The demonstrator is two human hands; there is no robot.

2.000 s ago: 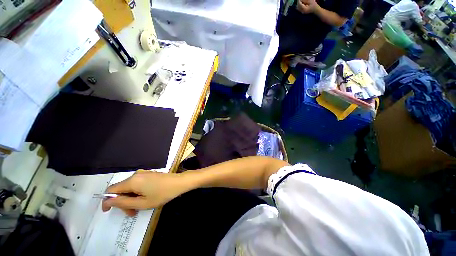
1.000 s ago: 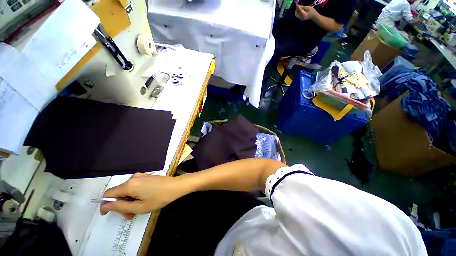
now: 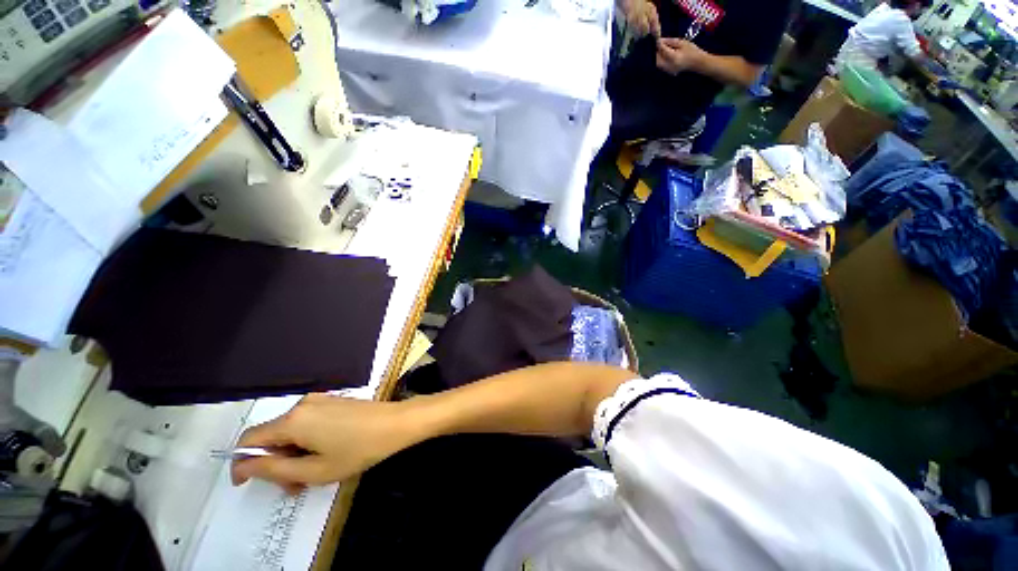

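My right hand [image 3: 318, 442] rests on the white table just below the stack, holding a thin silvery tool [image 3: 243, 453] between thumb and fingers, its tip pointing left. My left hand is out of the picture. A stack of dark cut panels [image 3: 240, 318] lies flat on the machine bed, right of the papers. A dark garment panel [image 3: 84, 541] shows at the bottom left corner, cut off by the edge. Cream round machine knobs [image 3: 109, 483] sit just above it. The needle cannot be made out.
Paper sheets [image 3: 156, 123] lie on the machine top. Printed ruler markings [image 3: 279, 530] run along the table front. A basket [image 3: 627, 335] with dark cloth and a blue-white packet stands beyond my forearm. Blue bins [image 3: 687, 273], a cardboard box [image 3: 893, 318] and a seated person [image 3: 726, 45] are farther right.
The view has shifted slightly, so the table and stack appear a little lower. My right hand keeps its hold on the tool. The other person's hands have moved, and both now show.
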